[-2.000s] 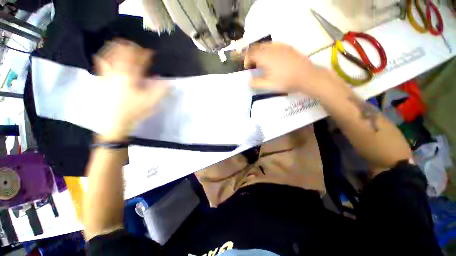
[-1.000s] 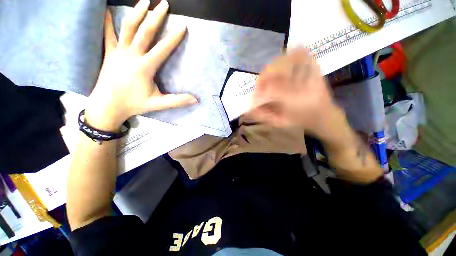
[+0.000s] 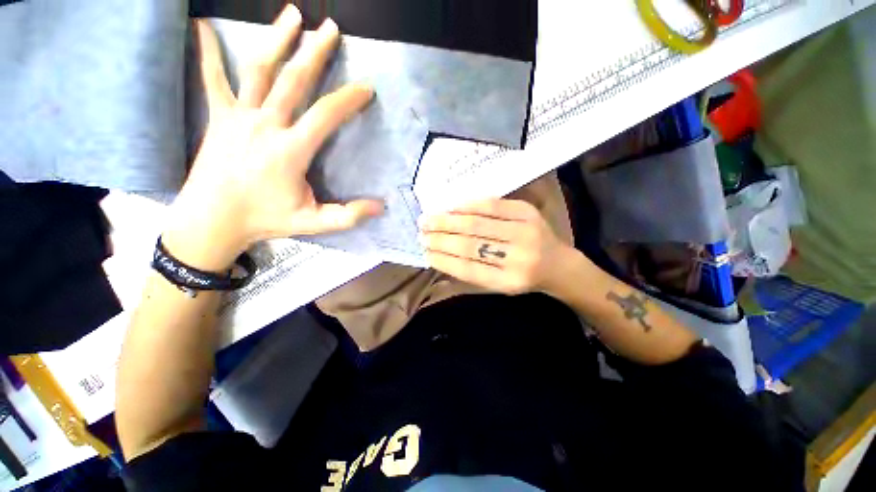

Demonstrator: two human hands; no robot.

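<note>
A pale grey-blue facing piece (image 3: 394, 86) lies at the front of the table, with a cut-out notch near its right end. My left hand (image 3: 264, 159) lies flat on it with the fingers spread. My right hand (image 3: 495, 243) has its fingertips at the piece's lower corner by the table's front edge; its thumb is hidden, so a grip cannot be told. Another grey-blue part (image 3: 91, 91) lies at the upper left. Black fabric (image 3: 442, 21) lies behind the facing.
Scissors with a yellow loop (image 3: 677, 36) and a red loop are cut off at the top edge. Ruler marks run along the white table (image 3: 596, 82). More black fabric (image 3: 53, 269) lies at left, near a yellow strip (image 3: 58, 404). A blue crate (image 3: 802, 327) stands below right.
My right hand has moved down and left to the facing's lower corner. My left hand stays spread on the piece. Since the oldest frame, the view has tilted down and the machine has left it.
</note>
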